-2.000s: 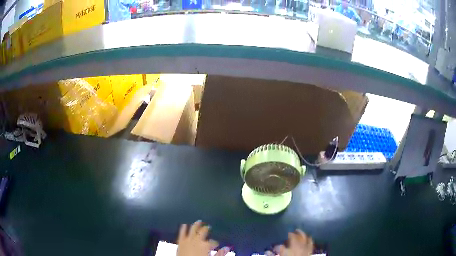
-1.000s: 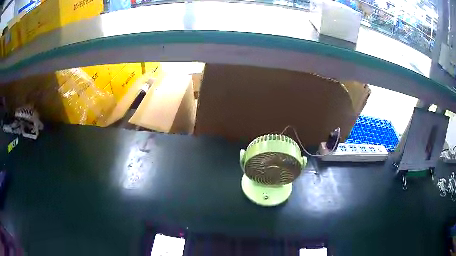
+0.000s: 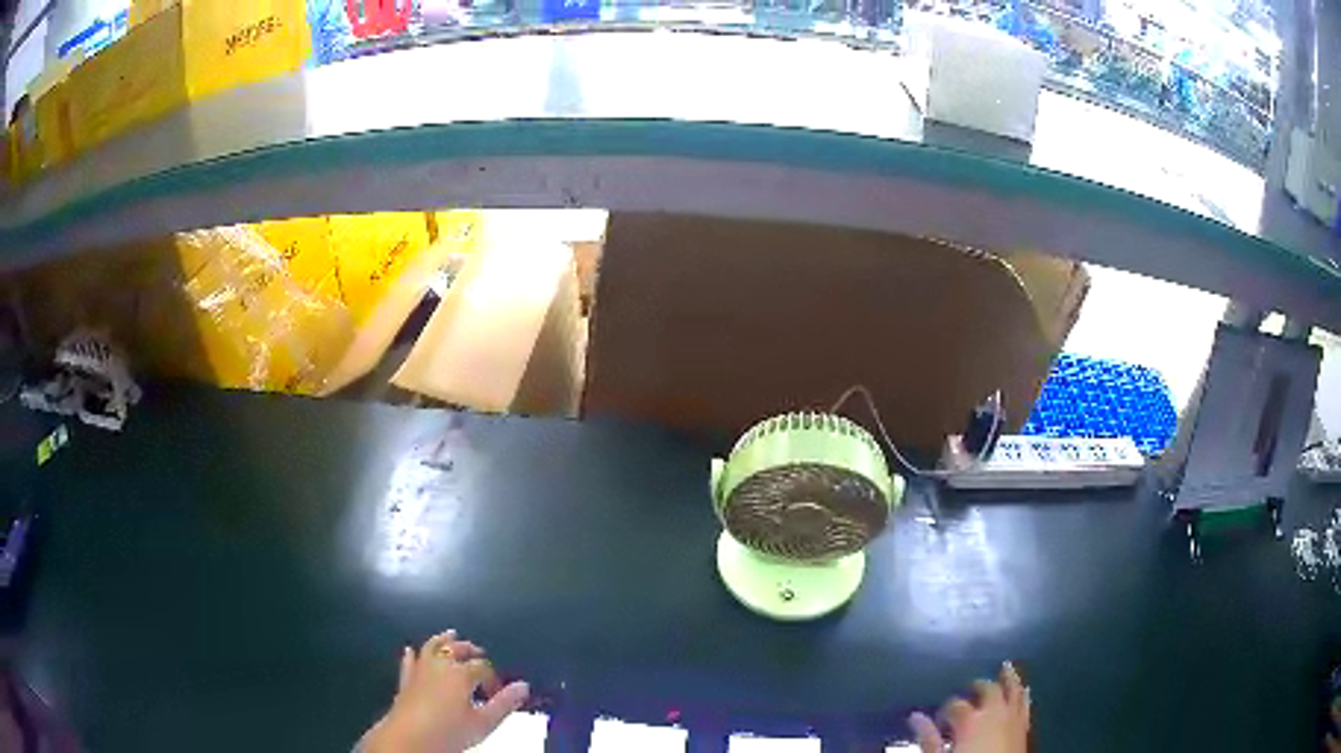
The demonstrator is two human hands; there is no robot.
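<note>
Several dark-edged touchscreen devices lie side by side at the lower edge, cut off by it. Their screens are lit white; one is a middle device (image 3: 638, 736), another lies right of it (image 3: 774, 744). A small red dot shows above the middle device. My left hand (image 3: 444, 697) is bare, fingers apart, at the leftmost device, its thumb by that screen's upper left. My right hand (image 3: 982, 718) is bare, fingers spread, at the rightmost device, whose screen is mostly cut off. Neither hand grips anything that I can see.
A pale green fan (image 3: 805, 508) stands beyond the devices. Behind it are a white power strip (image 3: 1047, 462) and a blue crate (image 3: 1100, 403). A grey panel (image 3: 1247, 419) stands at the right. A raised shelf (image 3: 662, 143) crosses above; brown cardboard (image 3: 794, 324) is behind the bench.
Both hands, out of view one second ago, are back at the outer devices, farther apart than two seconds ago. Several white screens now show. The camera view has shifted slightly.
</note>
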